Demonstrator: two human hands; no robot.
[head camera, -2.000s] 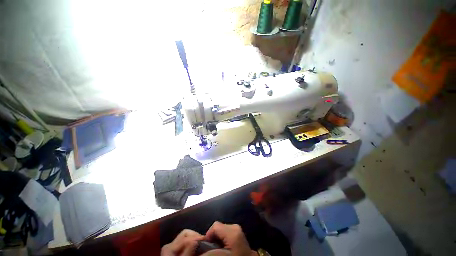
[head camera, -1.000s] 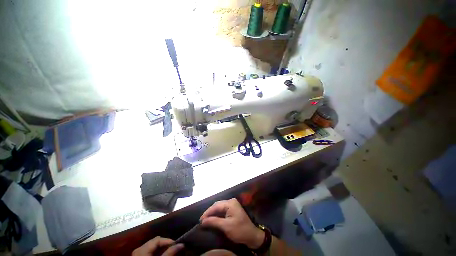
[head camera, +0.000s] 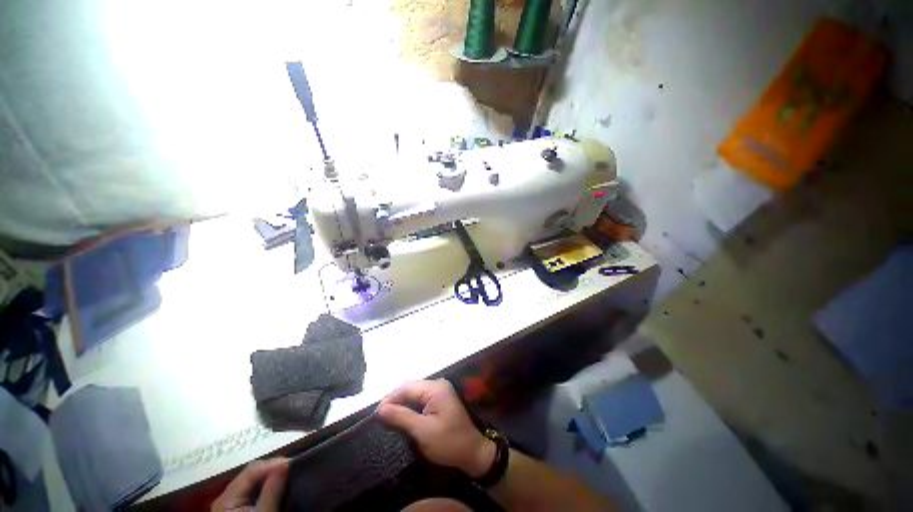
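A dark grey textured pocket flap (head camera: 350, 464) is stretched between my two hands over my lap, its upper edge straight. My left hand (head camera: 255, 486) pinches its left end and is partly cut off by the lower edge of the picture. My right hand (head camera: 430, 425) pinches its upper right corner between thumb and fingers. A crossed pile of dark grey turned flaps (head camera: 308, 374) lies on the sewing table (head camera: 215, 385) just beyond my hands. A stack of pale unturned flaps (head camera: 104, 447) lies at the table's left front.
A white sewing machine (head camera: 471, 200) stands behind, with black shears (head camera: 476, 280) on its bed. A device in a black tray (head camera: 566, 255) and red-black snips (head camera: 618, 270) lie right. Blue cloth (head camera: 110, 285) lies back left. A light blue packet (head camera: 623, 410) is lower right.
My hands have moved apart and up from a close bunch, and the dark flap now shows spread between them. The table and machine have shifted left in view.
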